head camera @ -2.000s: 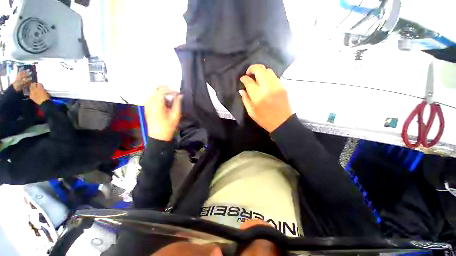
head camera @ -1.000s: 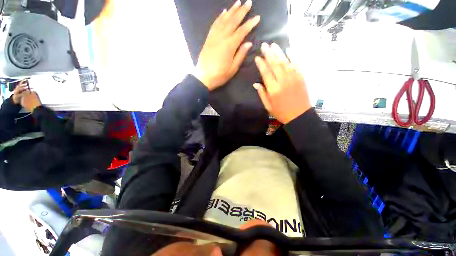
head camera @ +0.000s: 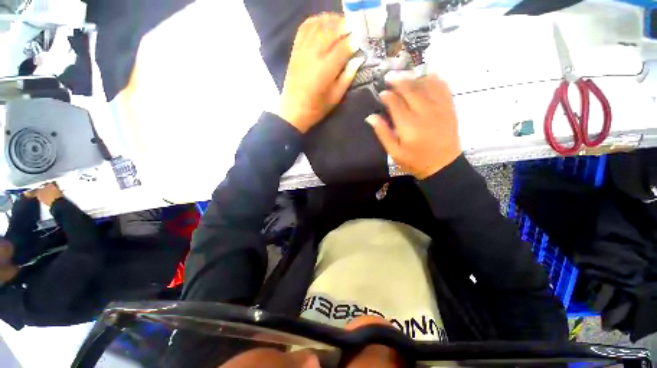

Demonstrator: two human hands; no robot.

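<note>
A black garment panel (head camera: 349, 136) lies on the white table at top centre and hangs over its front edge. The metal presser foot area of the sewing machine (head camera: 392, 54) is at the panel's upper part, between my hands. My left hand (head camera: 317, 72) lies on the cloth left of the foot, thumb and fingers spread around its edge. My right hand (head camera: 420, 122) rests on the cloth just right of and below the foot, fingertips bent and slightly blurred. The needle cannot be made out.
Red-handled scissors (head camera: 578, 115) lie on the table (head camera: 490, 108) at right. Dark cloth (head camera: 133, 36) lies at upper left. A grey machine with a round vent (head camera: 50, 140) and another person's hands (head camera: 45, 192) are at left. Blue crates (head camera: 547, 251) with black cloth stand below right.
The view has shifted, and the presser foot area now shows between my hands. Since the earliest frame, both hands have moved up the cloth, and its white gap no longer shows.
</note>
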